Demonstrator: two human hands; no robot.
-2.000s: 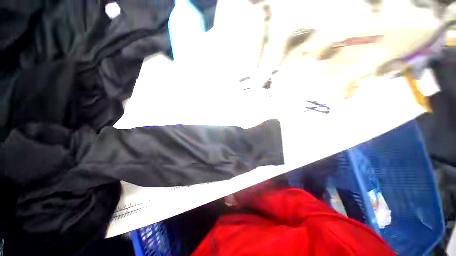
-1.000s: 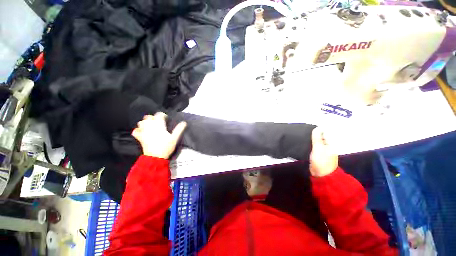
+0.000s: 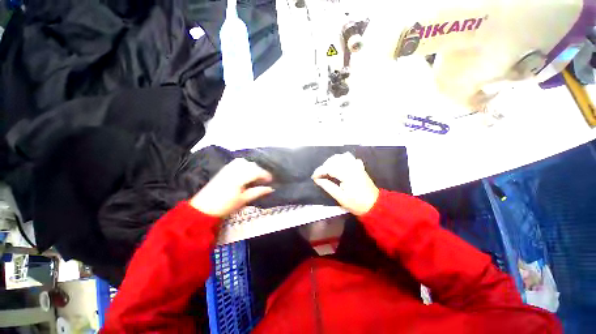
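A black cloth strip (image 3: 391,166) lies along the front of the white table and runs left into the heaped black garment (image 3: 98,140). Its right end is square and flat; the part between my hands is shinier and rumpled. My left hand (image 3: 236,186) is on the strip's left part, thumb and fingers bent around a little cloth. My right hand (image 3: 347,184) is further right, thumb and fingertips close together on the cloth. The fingertips face each other with a gap between the hands. The exact hold is partly blurred.
The HIKARI sewing machine (image 3: 483,55) stands behind the strip. Dark blue snips (image 3: 427,124) lie on the table (image 3: 261,124). A pale blue lamp (image 3: 236,52) hangs at the back left. Blue baskets (image 3: 229,287) are below the table edge, and a yellow-orange piece (image 3: 579,98) is far right.
My hands were out of view at first, then at the left part and right end of the strip. They are now closer together, and the cloth between them is more rumpled. The camera view has shifted.
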